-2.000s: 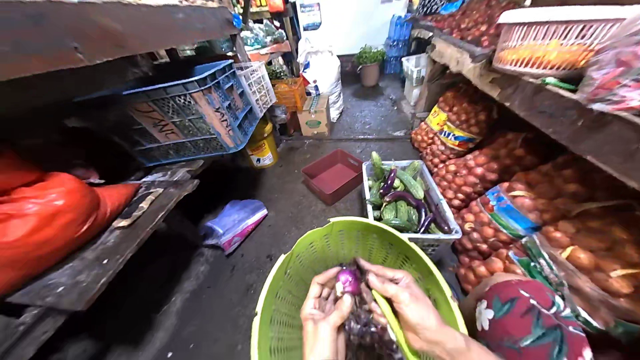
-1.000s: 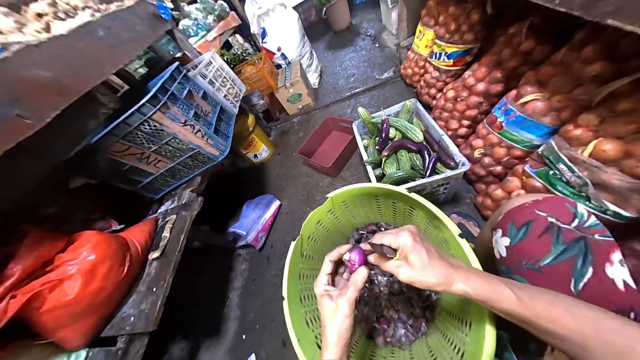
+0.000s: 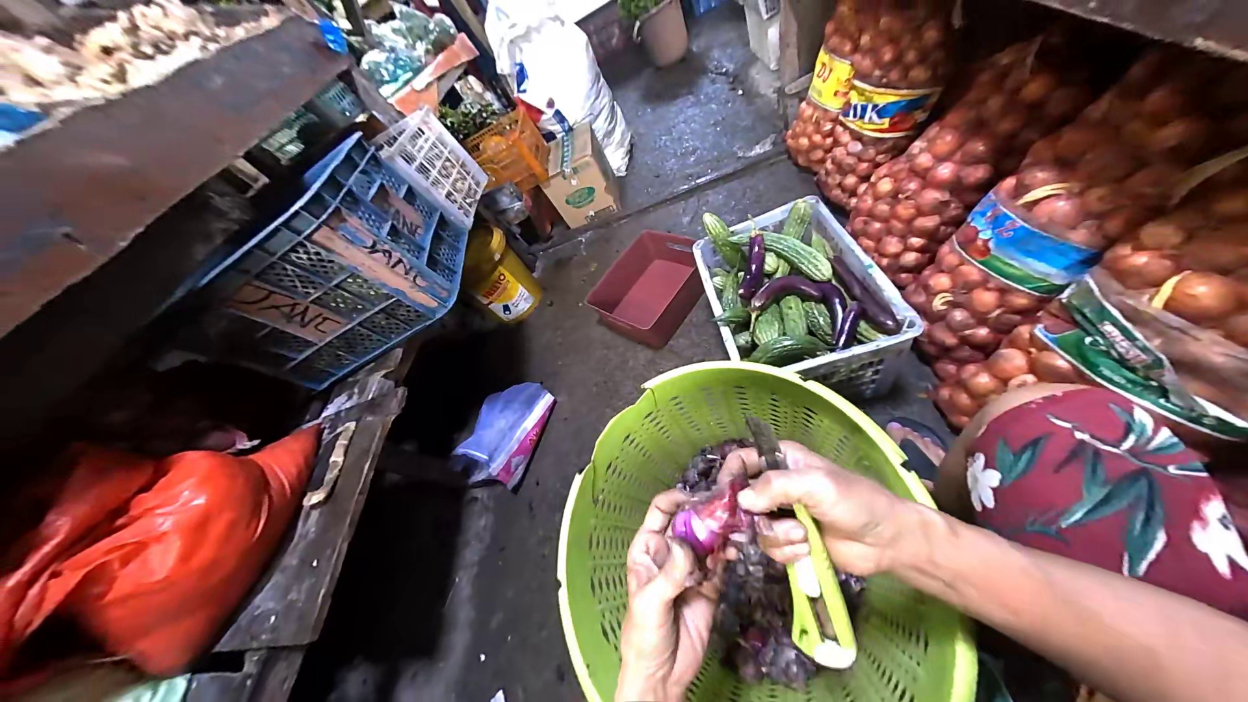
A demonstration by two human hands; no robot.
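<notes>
My left hand [image 3: 668,585] is closed around a small red onion [image 3: 700,526], its purple skin shiny, above a green plastic basket [image 3: 624,458]. My right hand [image 3: 819,507] grips a knife with a yellow-green handle [image 3: 824,595]; the dark blade [image 3: 765,444] points up and away past the fingers. The right thumb and fingertips also touch the onion's loose reddish skin. Below both hands, dark onion skins and small onions [image 3: 770,653] lie in the basket, partly hidden by the hands and handle.
A white crate [image 3: 848,366] of eggplants and bitter gourds stands beyond the basket, beside an empty maroon tray [image 3: 648,288]. Mesh sacks of onions [image 3: 926,205] line the right. At left are blue crates [image 3: 331,263], a yellow container [image 3: 502,278] and a red plastic bag [image 3: 195,546] on a wooden bench.
The knife's handle and blade now show plainly in my right hand, which stays by the onion. Loose skin now stands out from the onion. The view has shifted and turned since the earliest frame.
</notes>
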